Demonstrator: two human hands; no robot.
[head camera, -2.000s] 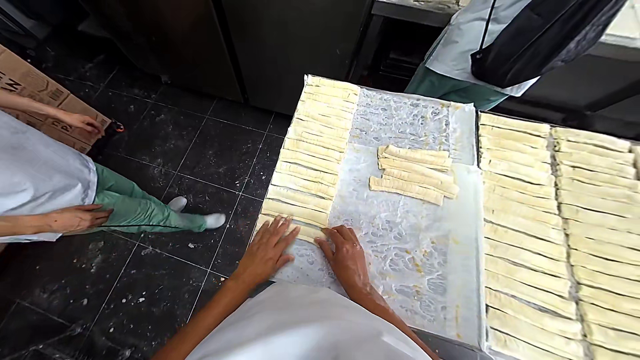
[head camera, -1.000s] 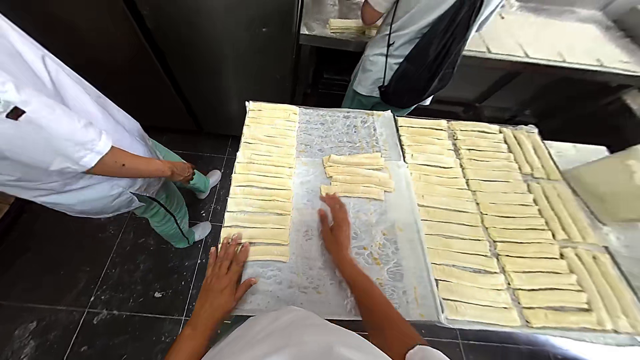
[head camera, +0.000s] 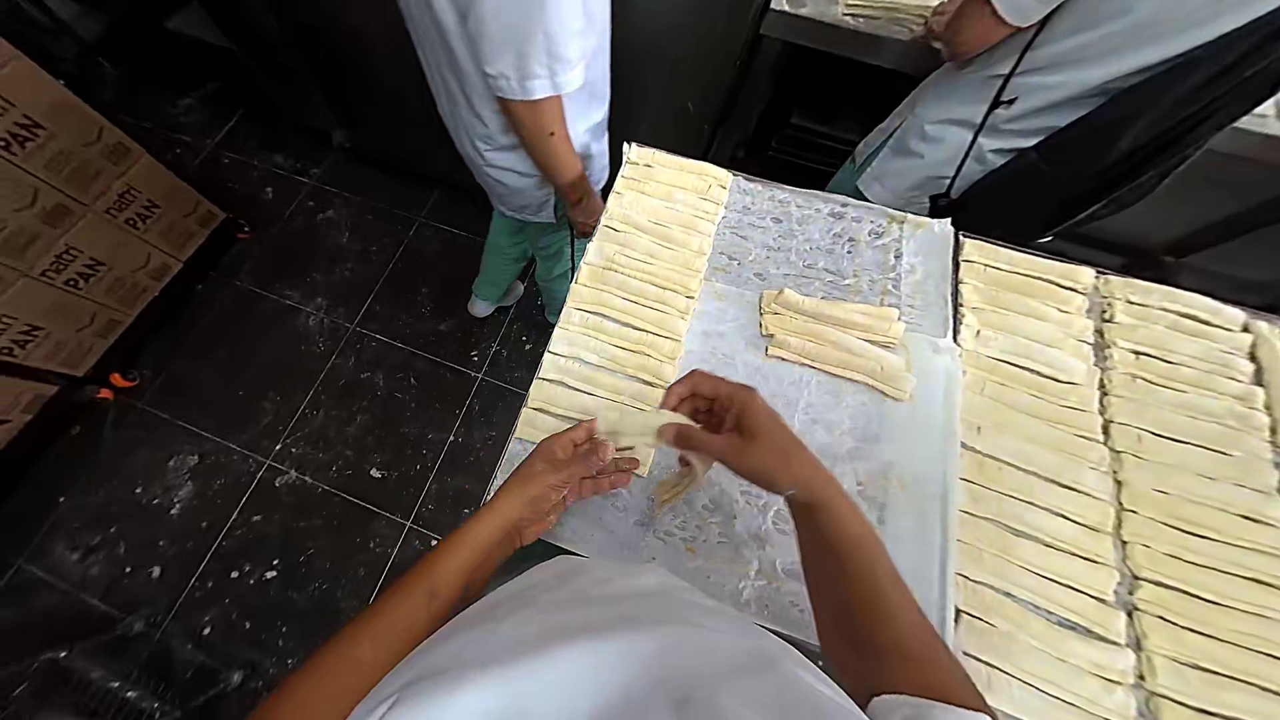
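Note:
My right hand (head camera: 725, 430) pinches a folded strip of dough (head camera: 640, 428), whose loose end hangs down below the fingers. At the strip's other end is my left hand (head camera: 575, 475), palm up with fingers spread and the thumb near the dough; whether it grips is unclear. Both hands are over the lower end of a long column of dough strips (head camera: 630, 310) laid side by side on a paper-lined tray (head camera: 830, 460). A small group of dough strips (head camera: 835, 340) lies on the paper to the right of my right hand.
Another tray of dough strips (head camera: 1040, 450) adjoins on the right. Beyond the table's left corner stands a person in a white coat (head camera: 550, 120); another person in pale clothing (head camera: 1000, 120) is at a back counter. Stacked cardboard boxes (head camera: 90, 220) stand at far left on the tiled floor (head camera: 330, 420).
My right hand has taken hold of a dough strip and moved left with it. My left hand has lifted off the column of strips and turned up. The view has shifted.

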